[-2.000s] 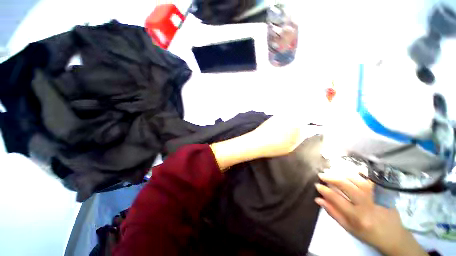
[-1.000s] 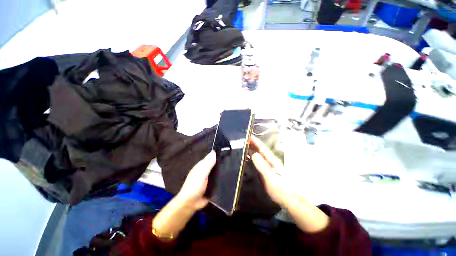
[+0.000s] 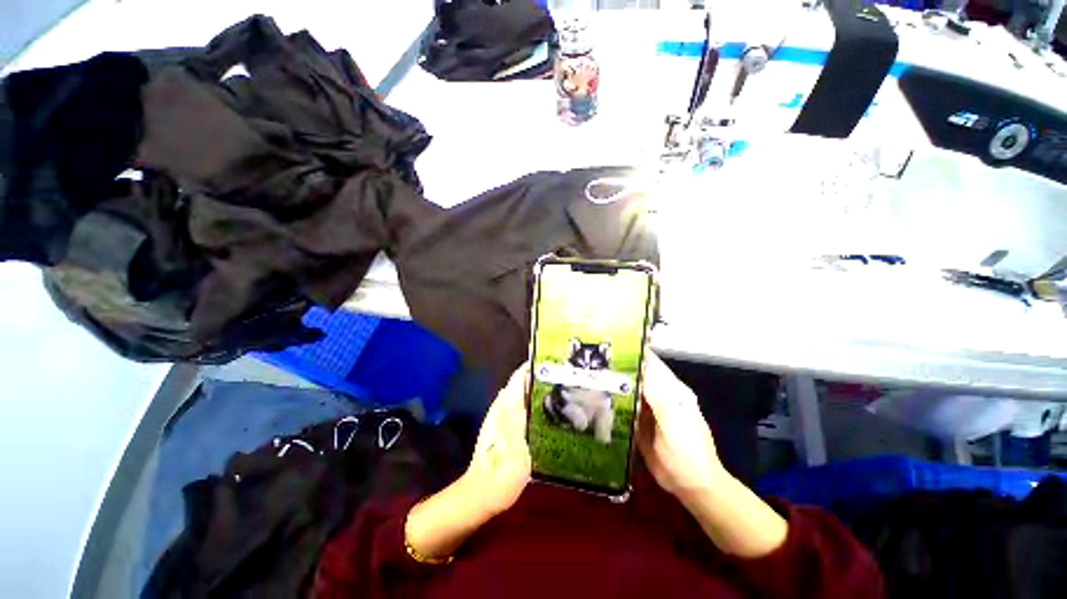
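A smartphone [image 3: 587, 374] is upright in front of me with its screen lit, showing a dog on grass. My left hand [image 3: 506, 439] grips its left edge and my right hand [image 3: 679, 427] its right edge; some fingers are hidden behind it. A dark brown garment piece [image 3: 486, 252] lies beyond the phone, its right end at the needle area, with a thin white cord loop [image 3: 608, 190] on it. The white sewing machine [image 3: 749, 100] stands at the upper right, its lamp glaring near the needle.
A dark garment heap [image 3: 257, 176] lies at left. A patterned bottle [image 3: 576, 73] stands behind. A black cloth strip [image 3: 848, 64] drapes over the machine head. Slim tools [image 3: 989, 281] lie at right. A blue crate [image 3: 380, 357] and dark garments with white loops [image 3: 304, 486] are below left.
The phone went from lying on the table, to dark in both my hands, to lit and facing me now. Both hands left the garment at the needle. The view has tilted downward since a second ago.
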